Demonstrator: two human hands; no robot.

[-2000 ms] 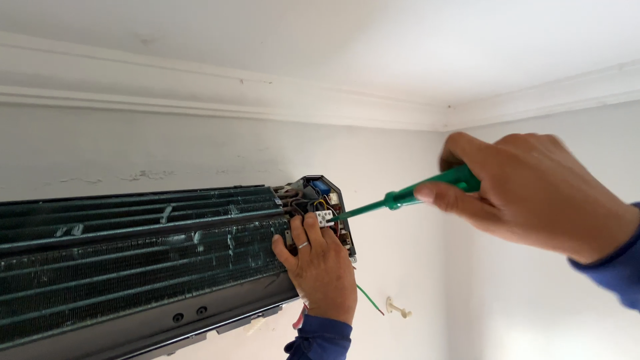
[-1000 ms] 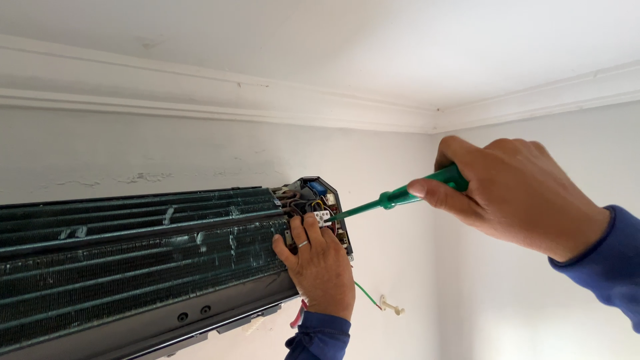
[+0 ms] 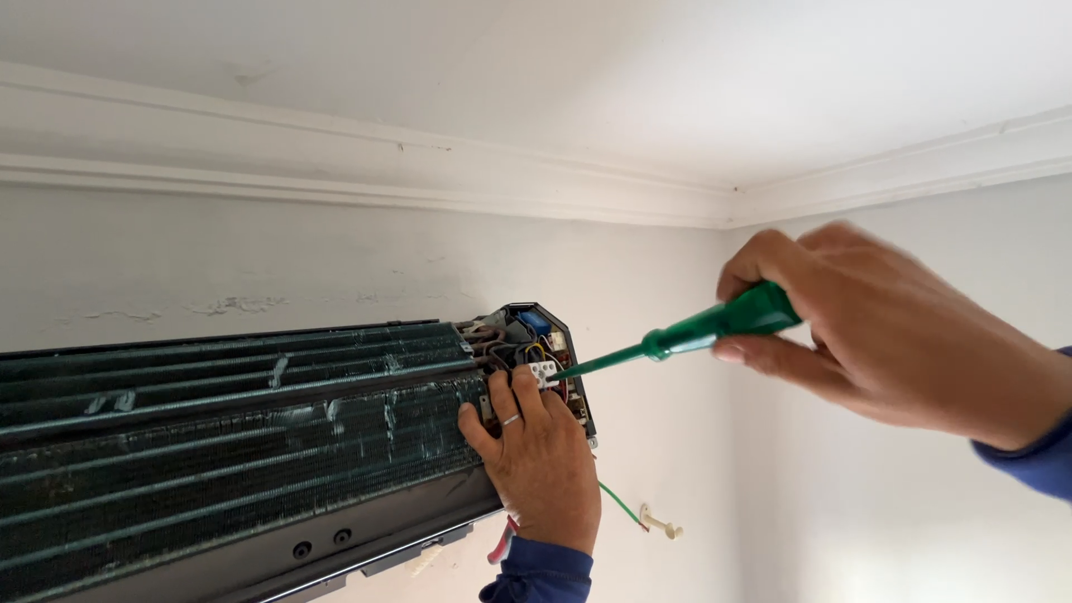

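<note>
My right hand (image 3: 871, 335) grips the handle of a green screwdriver (image 3: 687, 331). The screwdriver's tip meets a white terminal block (image 3: 543, 373) at the right end of an opened indoor air conditioner unit (image 3: 251, 435). My left hand (image 3: 548, 469), with a ring on one finger, rests on the unit's right end, its fingertips at the terminal block. Whether those fingers pinch the block is hidden. Wires, copper pipes and a blue component (image 3: 534, 323) show around the block. The unit's dark finned coil is exposed.
A green wire (image 3: 620, 502) hangs below the unit, near a cream wall hook (image 3: 662, 523). Red-and-grey handles (image 3: 504, 543) of a tool show below my left wrist. Behind the unit stands a wall (image 3: 352, 251) with peeling paint; the moulded cornice (image 3: 502, 188) runs above.
The fingers of my right hand have shifted around the screwdriver's handle. The tip remains at the terminal block, and my left hand keeps its place on the unit.
</note>
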